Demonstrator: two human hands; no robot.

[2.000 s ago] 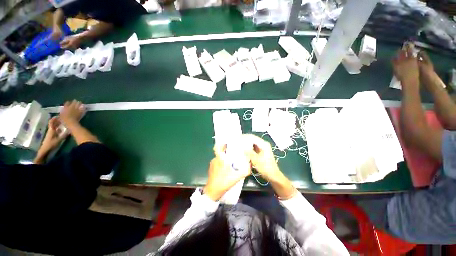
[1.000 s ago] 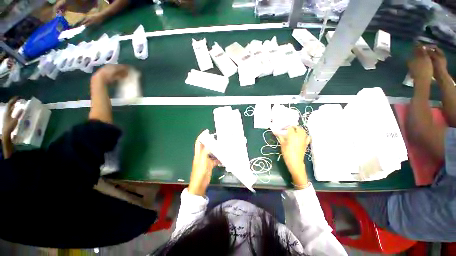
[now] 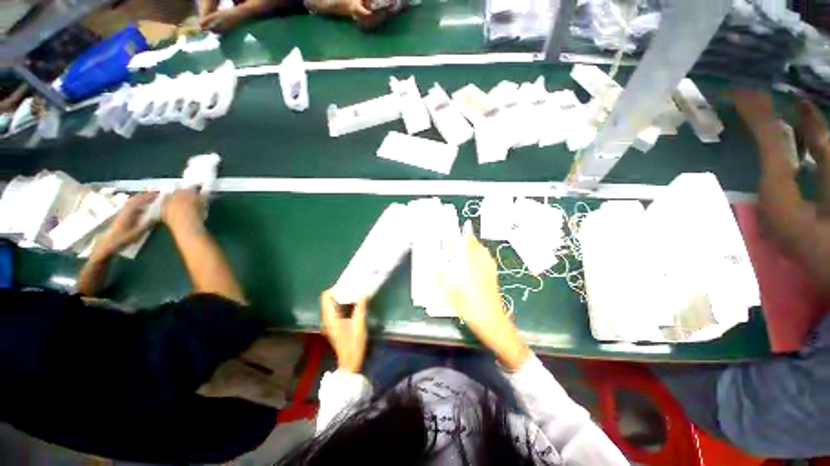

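My left hand (image 3: 346,329) grips the near end of a long white carton (image 3: 375,250), which slants away from me with its far end by the pile. A pile of flat white cartons (image 3: 431,259) lies directly in front of me. My right hand (image 3: 478,284) is over the right side of this pile, one finger pointing away from me; whether it holds anything is hidden. White cards (image 3: 535,238) with thin looped cords lie right of the pile, a few loops beside my right hand.
A thick stack of carton blanks (image 3: 669,264) lies at right, beside a red mat (image 3: 784,273). Loose cartons (image 3: 417,153) and a row of white trays (image 3: 187,100) lie on the far belt beyond a pale rail (image 3: 318,186). A grey post (image 3: 651,96) slants over it. People work on both sides.
My left hand has moved left and nearer, now with a carton angled away from the pile. My right hand has left the corded cards and moved left over the pile. Loose cartons on the belt shifted right.
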